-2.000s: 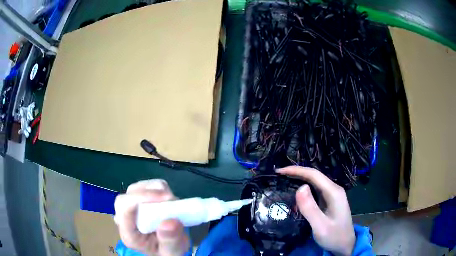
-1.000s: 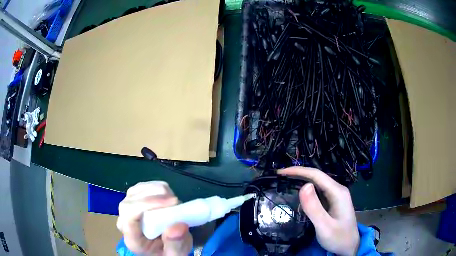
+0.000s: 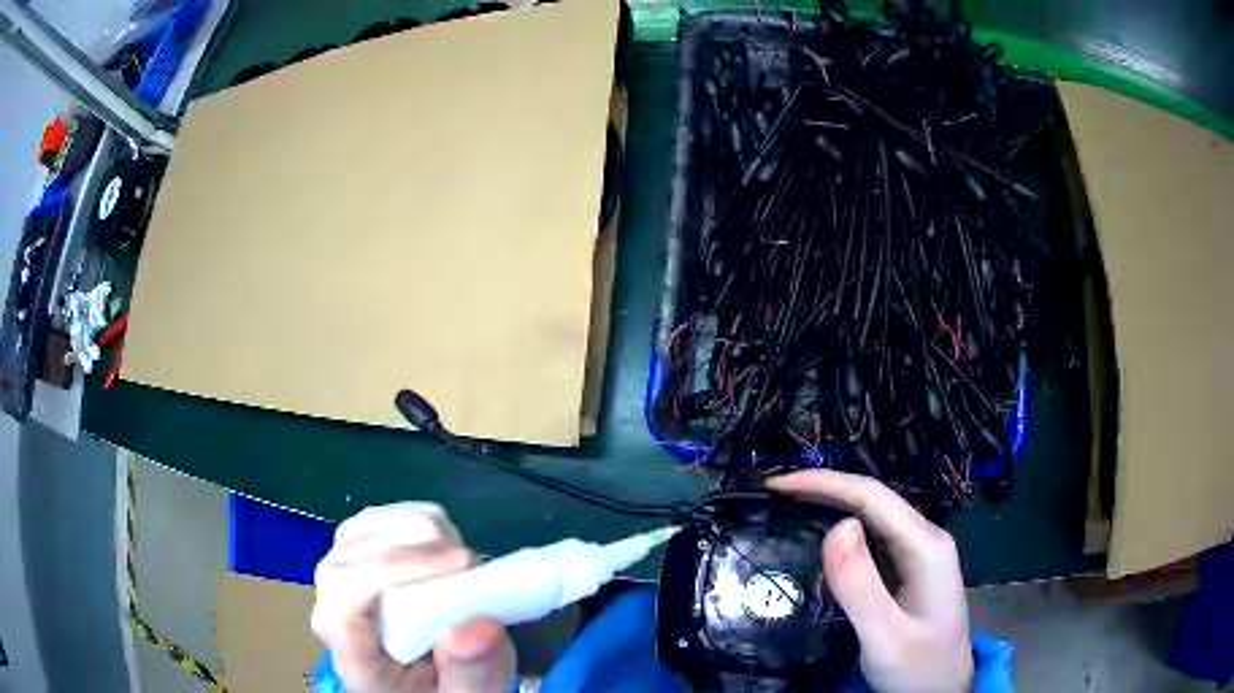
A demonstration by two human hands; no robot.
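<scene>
My left hand (image 3: pixel 406 602) is closed around a white glue bottle (image 3: pixel 487 596), its thin nozzle pointing right to the upper left edge of a black glossy earcup housing (image 3: pixel 724 636). My right hand (image 3: pixel 900 582) grips the housing from its right side, thumb over the rim. The housing is open side up with a pale round centre. A black boom microphone (image 3: pixel 541 481) runs left from the housing's upper edge, its oval tip (image 3: pixel 417 410) over the near edge of the cardboard. Whether the nozzle touches the housing is unclear.
A tray with a blue rim (image 3: pixel 666 427) holds a heap of black booms behind the housing. Cardboard sheets lie left (image 3: pixel 379 230) and right (image 3: pixel 1177 325) of it on the dark green bench (image 3: pixel 311 454). Red-handled tool (image 3: pixel 114 355) at the left end; blue crate (image 3: pixel 278 535) below the bench edge.
The nozzle tip has shifted slightly left and up relative to the housing, from inside its edge to the boom's entry. The whole view has shifted a little. Both hands keep their holds.
</scene>
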